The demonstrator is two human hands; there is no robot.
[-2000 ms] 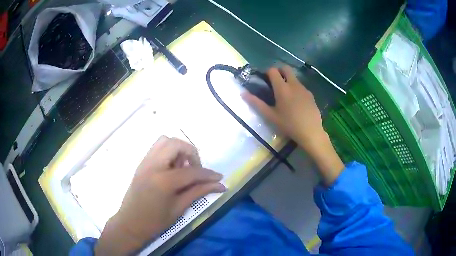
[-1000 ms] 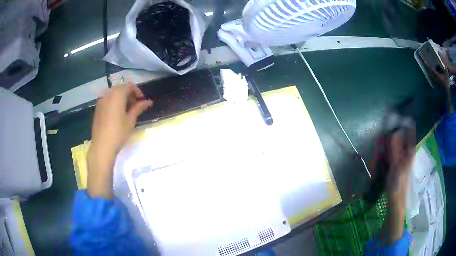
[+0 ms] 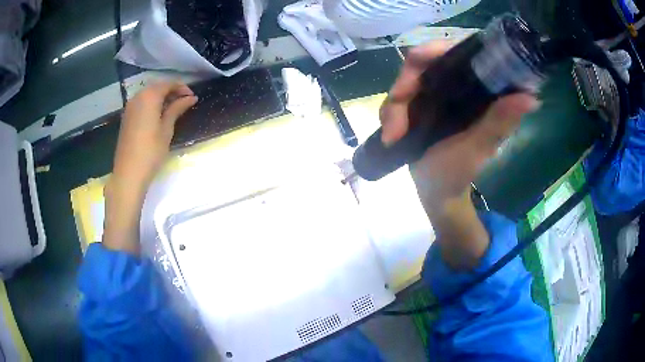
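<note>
A white housing panel (image 3: 283, 261) with vent-hole patches lies on the bright mat edged with yellow tape. My right hand (image 3: 452, 120) is closed around the black electric screwdriver (image 3: 431, 106); its thin bit points down at the panel's upper right corner. Whether the bit touches a screw is lost in glare. My left hand (image 3: 159, 106) is at the left end of the dark speckled screw pad (image 3: 233, 106), thumb and fingertips together. Whether a screw is between them cannot be made out.
An open white bag of shiny black pieces (image 3: 212, 35) stands behind the pad. A wipe (image 3: 303, 92) and a black pen-like tool (image 3: 339, 117) lie at the mat's rear edge. A fan (image 3: 389, 14) is behind, a green crate (image 3: 601, 261) right, a white unit (image 3: 18, 198) left. Another person's blue sleeve (image 3: 622, 170) shows right.
My right hand has brought the screwdriver from the right side over to the panel's upper right corner. My left hand stays at the screw pad. The view has shifted slightly.
</note>
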